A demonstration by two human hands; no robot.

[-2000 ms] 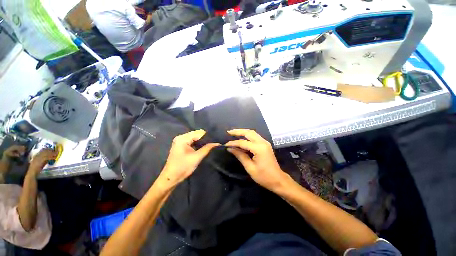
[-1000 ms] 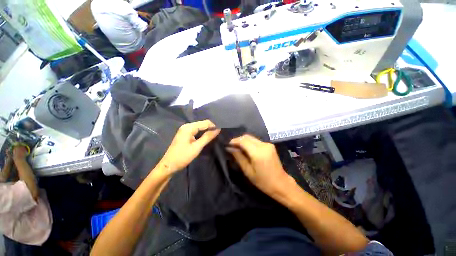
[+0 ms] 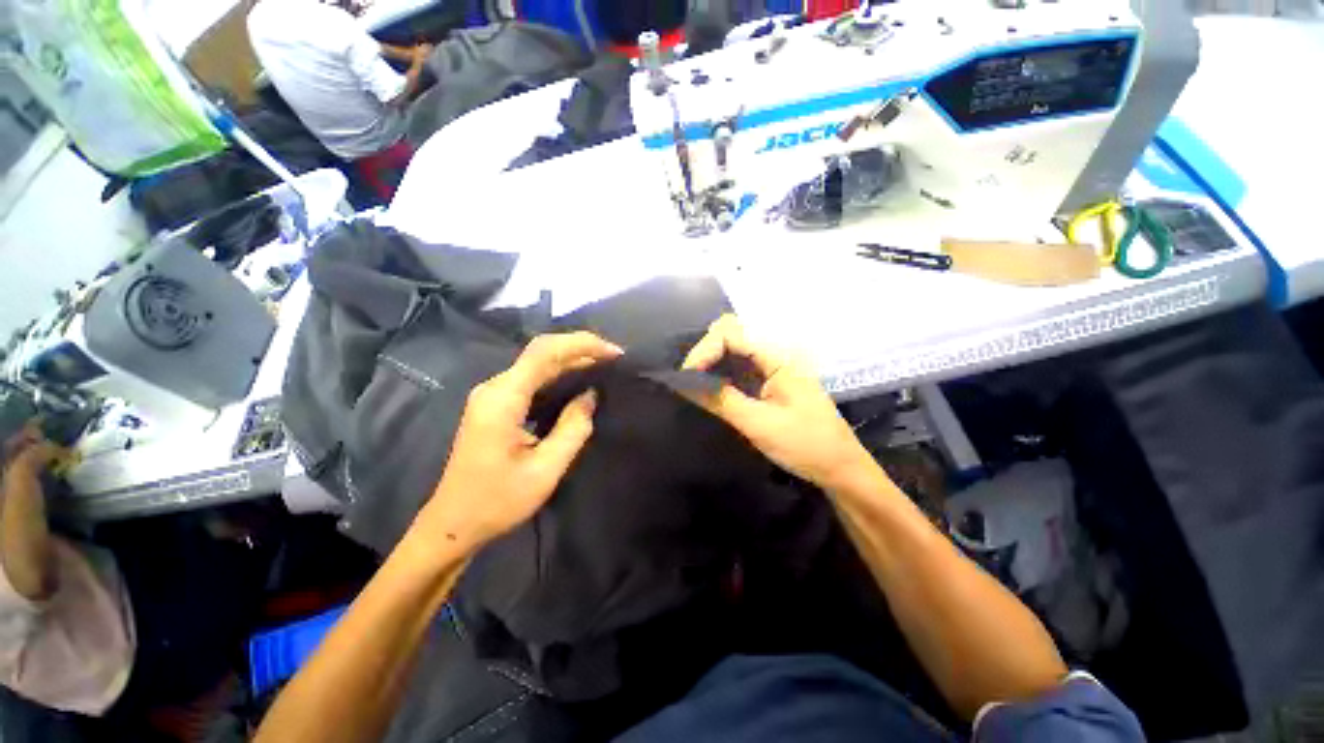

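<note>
A dark grey garment [image 3: 421,363] with pale stitch lines lies bunched over the table's front edge and hangs down to my lap. My right hand [image 3: 762,392] pinches a folded edge of the dark cloth between thumb and fingers. My left hand [image 3: 530,428] is over the cloth to its left, thumb and index finger apart, with no cloth visible between them. A smooth part of the garment [image 3: 654,312] lies flat on the table beyond my hands. Cloth under my left palm is hidden.
The white sewing machine [image 3: 900,116] stands behind the cloth. Black snips [image 3: 903,257], a tan cardboard piece [image 3: 1021,263] and scissors with yellow and green handles [image 3: 1141,240] lie at its right. Another machine [image 3: 182,319] and a person's arm [image 3: 26,515] are at the left. Dark cloth hangs at the right.
My left thumb and index finger have spread apart. My right hand has moved up and now pinches a cloth edge. The view has shifted slightly, and the machine and tools appear further left.
</note>
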